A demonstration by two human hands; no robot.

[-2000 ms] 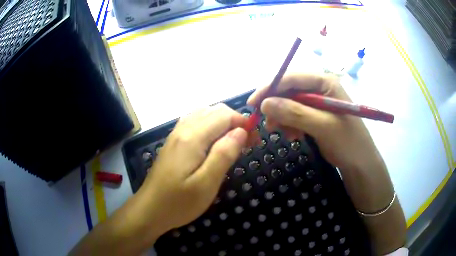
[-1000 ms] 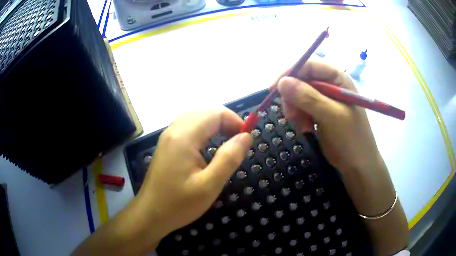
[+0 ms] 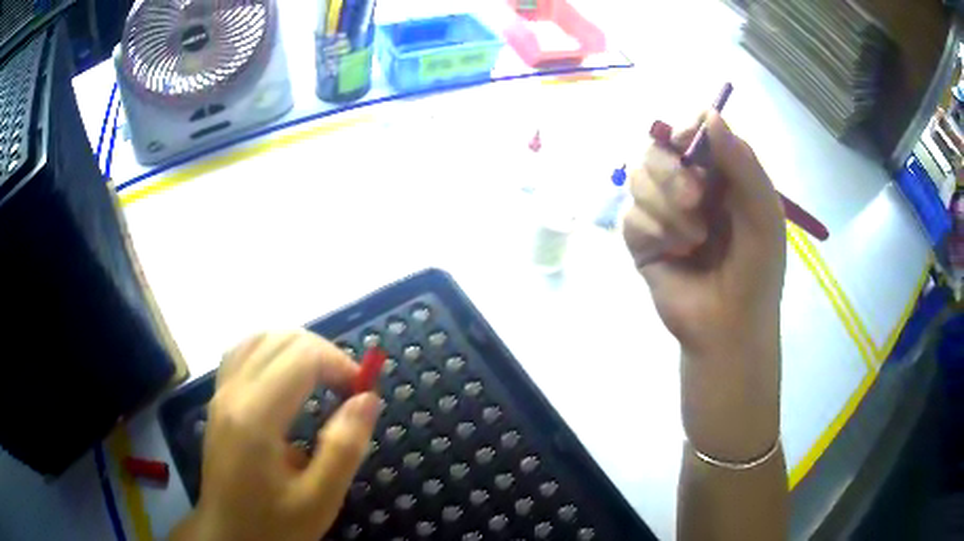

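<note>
My left hand (image 3: 280, 433) pinches a short red cap (image 3: 369, 370) between thumb and finger, above the left part of the black tray (image 3: 481, 343). The tray holds rows of small round metal parts. My right hand (image 3: 714, 227) is raised right of the tray with its palm side towards me. It holds a thin dark red stick (image 3: 708, 122) at its fingertips. A red marker pen (image 3: 805, 216) sticks out behind the hand to the right; most of it is hidden. A second red cap (image 3: 146, 469) lies on the tape lines at the left.
A black tray stack (image 3: 74, 275) stands left. Behind are a fan (image 3: 196, 48), a pen holder (image 3: 345, 63), a blue bin (image 3: 439, 53) and a red bin (image 3: 550, 34). A red-top bottle (image 3: 534, 159), a blue-top bottle (image 3: 613, 199) and a larger white bottle (image 3: 551, 245) stand mid-bench. Brown sheets (image 3: 819, 63) are back right.
The view has shifted, showing the fan, bins and pen holder. My right hand has moved up and away from my left hand and the tray. My left hand still holds the short red cap.
</note>
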